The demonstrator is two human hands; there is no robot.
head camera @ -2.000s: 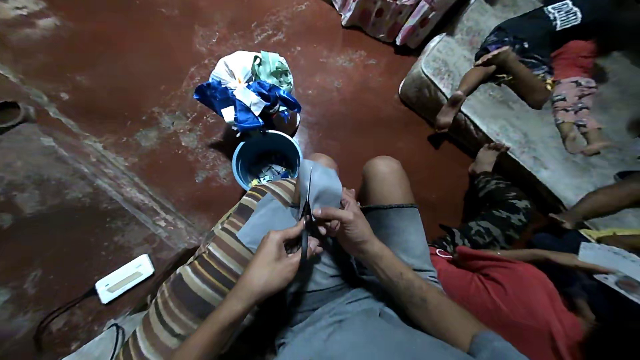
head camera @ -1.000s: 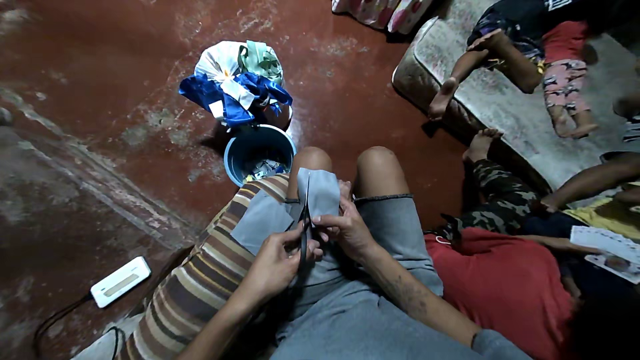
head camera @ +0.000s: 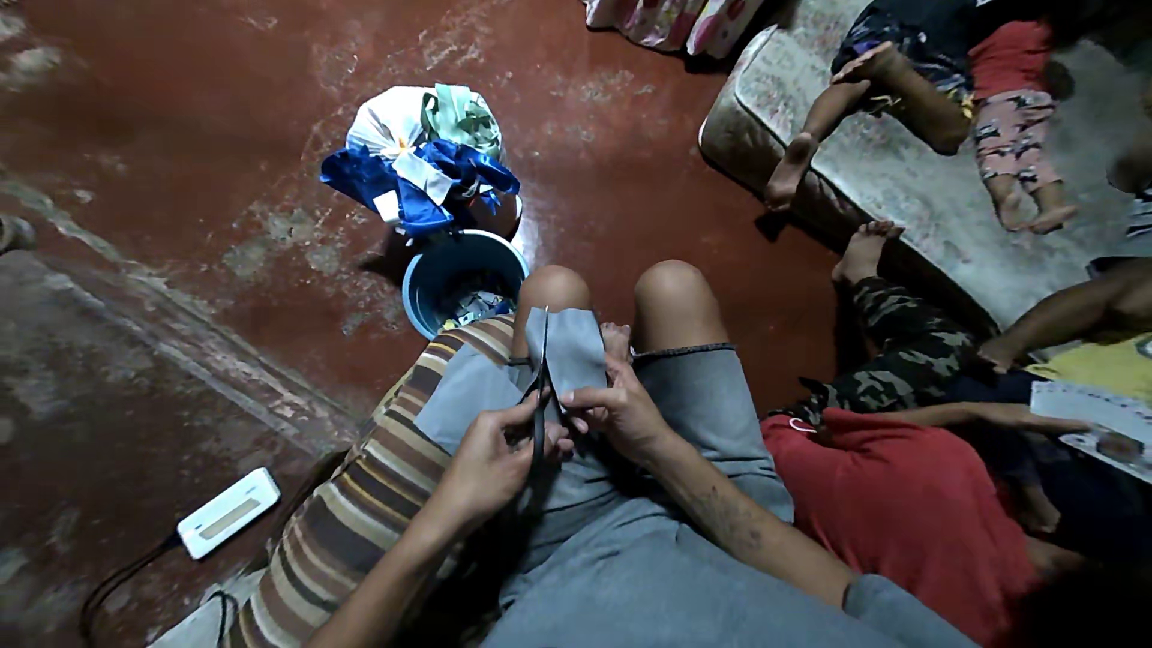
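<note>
My left hand [head camera: 495,450] is closed around the handles of dark scissors [head camera: 540,423], whose blades point away from me, over my lap. The blades lie along a piece of grey cloth [head camera: 579,346], at its left part. My right hand [head camera: 625,414] pinches the lower end of this cloth just right of the scissors. Another flat grey cloth piece [head camera: 468,396] rests on my left thigh, beside the striped cushion. Fingers and cloth hide part of the scissors' lower blades.
A blue bucket [head camera: 412,292] with scraps stands beyond my left knee, below a white bag [head camera: 382,121] with blue cloth. A white power strip [head camera: 229,513] lies left of the striped cushion [head camera: 333,513]. People are close on the right, by and on a mattress [head camera: 909,180].
Both hands stay together at the grey cloth, the left on the scissors and the right on the cloth. The cloth's upper part now shows a narrow strip left of the blade line.
</note>
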